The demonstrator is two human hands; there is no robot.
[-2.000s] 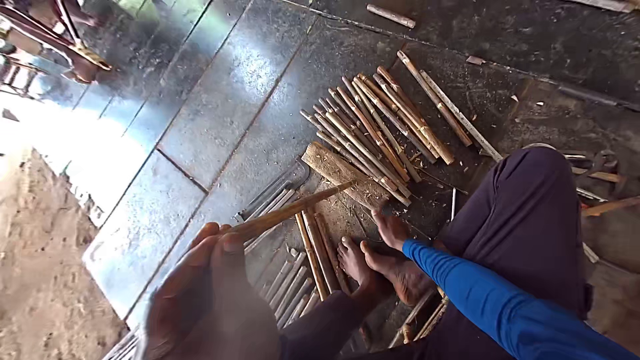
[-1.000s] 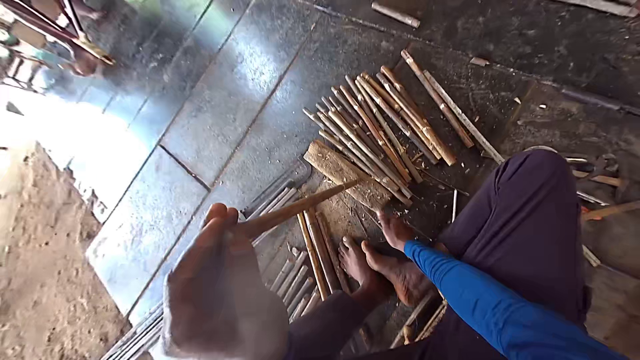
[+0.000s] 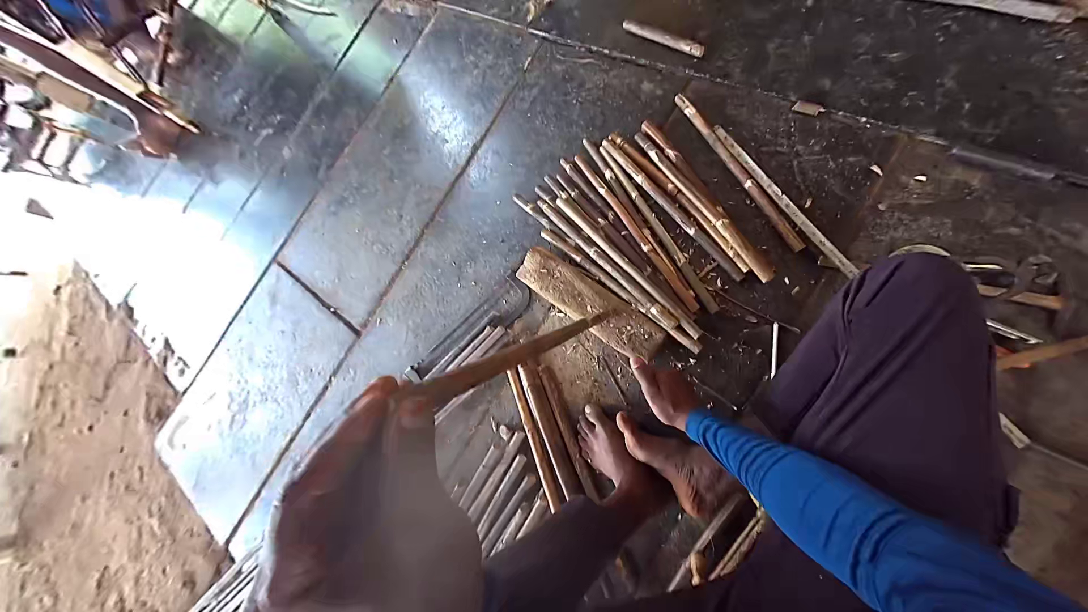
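Observation:
My left hand (image 3: 365, 501), large and blurred in the near foreground, is closed around the rear end of a tapered wooden or cane stick (image 3: 510, 359). The stick points up and right, its thin end overlapping a flat wooden block (image 3: 586, 299) in the view. At the block's lower right end is my right hand (image 3: 663, 393), below a blue sleeve; its fingers are partly hidden, and whether they grip anything is unclear. Beyond the block lies a row of cut cane sticks (image 3: 629, 221). More brown canes (image 3: 544, 425) lie between my left hand and my bare feet (image 3: 671, 463).
A hacksaw-like metal frame (image 3: 476, 319) lies left of the block. Grey canes (image 3: 501, 493) lie beside my leg. Shavings litter the dark floor. A loose cane piece (image 3: 663, 39) lies at the top, metal tools (image 3: 1011, 276) beyond my knee, and sandy ground (image 3: 85, 442) at left.
My left hand has shifted slightly right with the stick since the earliest frame. My right hand and the laid-out canes show no plain change.

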